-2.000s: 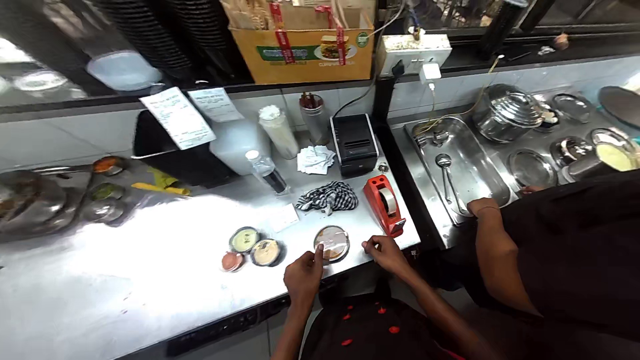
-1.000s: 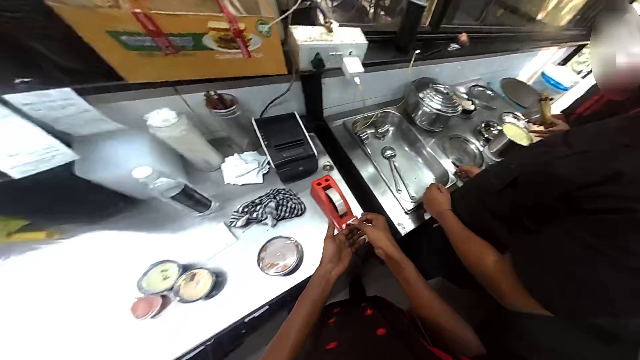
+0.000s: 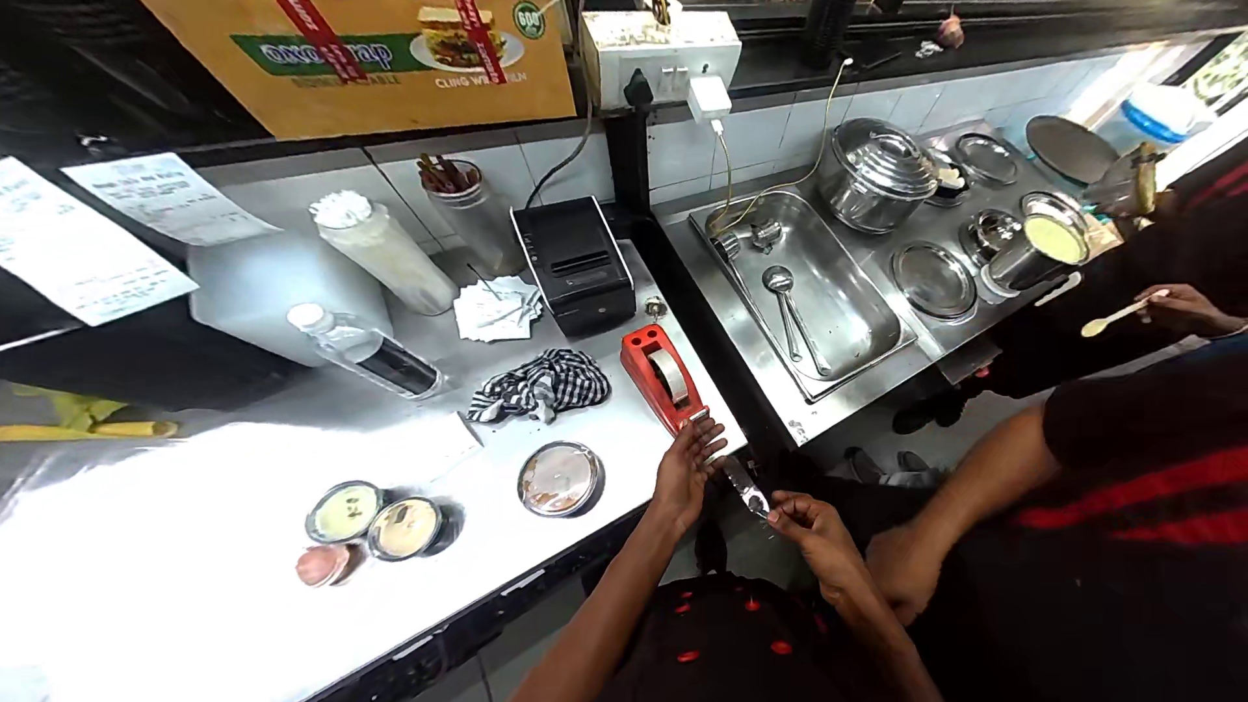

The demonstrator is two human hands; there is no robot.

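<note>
A red tape dispenser (image 3: 663,378) with a roll of clear tape stands near the counter's right edge. My left hand (image 3: 688,466) touches its front end, fingers at the cutting edge. Between my two hands stretches a strip of clear tape (image 3: 747,486), its free end pinched by my right hand (image 3: 807,526) beyond the counter edge. A round lidded container (image 3: 561,479) sits left of my left hand. Farther left are two small cups of pale sauce (image 3: 345,512) (image 3: 405,527) and a reddish one (image 3: 323,565). A checkered cloth (image 3: 542,385) lies crumpled behind the round container.
Behind the dispenser stands a black printer (image 3: 573,265), with folded papers (image 3: 497,309) and a clear bottle (image 3: 366,351) to its left. A steel sink (image 3: 809,292) holds ladles. At the right, close to my right arm, stands a person; another hand (image 3: 1185,310) holds a wooden spoon.
My hands have left the lidded container for the tape dispenser, and a tape strip now spans them. The view has shifted right and closer.
</note>
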